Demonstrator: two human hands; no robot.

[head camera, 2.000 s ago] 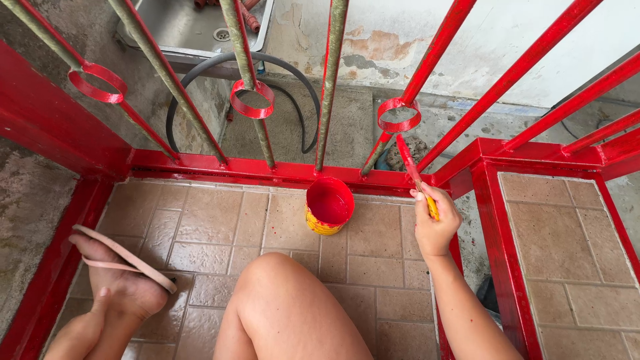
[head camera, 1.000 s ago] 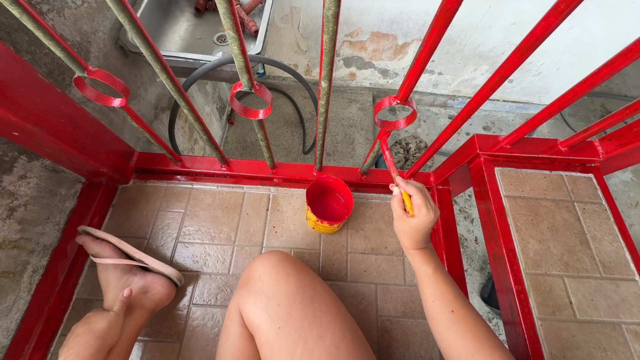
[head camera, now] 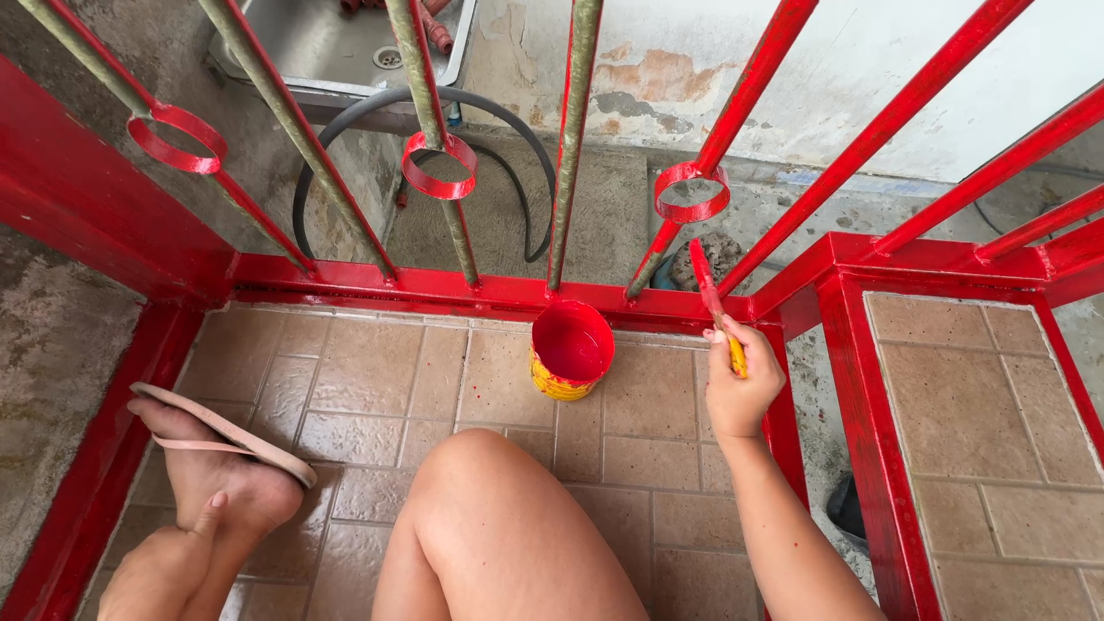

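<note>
My right hand (head camera: 743, 379) grips the yellow handle of a paintbrush (head camera: 709, 280), its bristles and ferrule coated red. The brush tip points up beside a metal railing bar (head camera: 651, 266) whose lower part is partly bare, just under a red ring (head camera: 692, 193). An open can of red paint (head camera: 573, 349), yellow on its lower outside, stands on the tiles against the red bottom rail (head camera: 509, 293). My left hand (head camera: 164, 565) rests on my left ankle, its thumb visible; no tool shows in it.
Several upright bars, some red, some partly greenish and unpainted, rise from the rail. Beyond them are a metal sink (head camera: 319, 43), a black hose (head camera: 552, 181) and a peeling wall (head camera: 664, 78). My sandaled foot (head camera: 220, 466) is at left; a red-framed tiled ledge (head camera: 957, 397) is at right.
The brush has shifted from the ring and bar to just right of the bar, with my right hand moving slightly right since a second ago. My left hand stays by the ankle.
</note>
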